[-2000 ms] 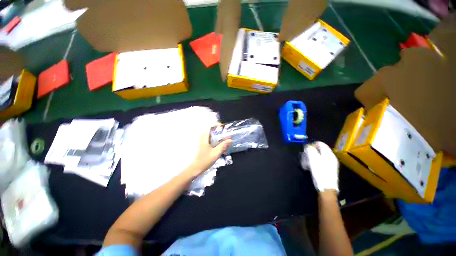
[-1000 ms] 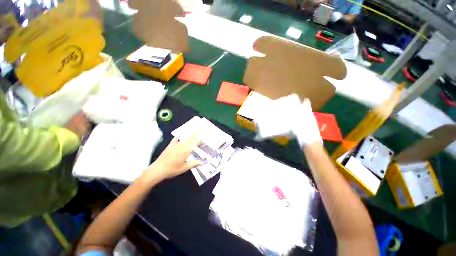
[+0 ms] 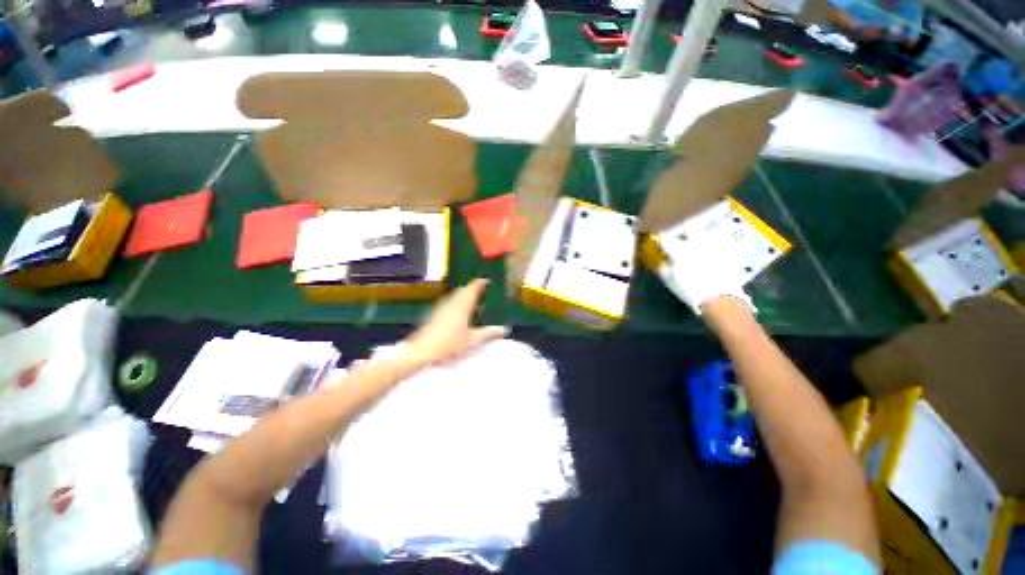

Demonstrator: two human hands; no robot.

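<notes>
My left hand (image 3: 455, 323) is bare, with its fingers apart and nothing in it, above the back edge of the glossy white bag stack (image 3: 450, 449). My right hand (image 3: 703, 283), in a white glove, is at the front of a yellow carton (image 3: 776, 240) with an open brown lid. The glove blends with the white panel inside, so its grip is unclear. Another yellow carton (image 3: 382, 293), left of centre, holds white leaflets (image 3: 348, 238) and a dark flat item (image 3: 399, 258).
The blue tape dispenser (image 3: 719, 416) stands on the black bench below my right forearm. Loose leaflets (image 3: 242, 382), a green tape roll (image 3: 137, 372) and puffy white packs (image 3: 79, 483) lie left. Red cards (image 3: 169, 222) and other open cartons (image 3: 579, 258) are on the green belt. Stacked cartons (image 3: 939, 472) stand right.
The view has turned right. My right hand has moved from the left-of-centre carton to one further right. My left hand has left the leaflets. Leaflets and the dark item now show in the left-of-centre carton.
</notes>
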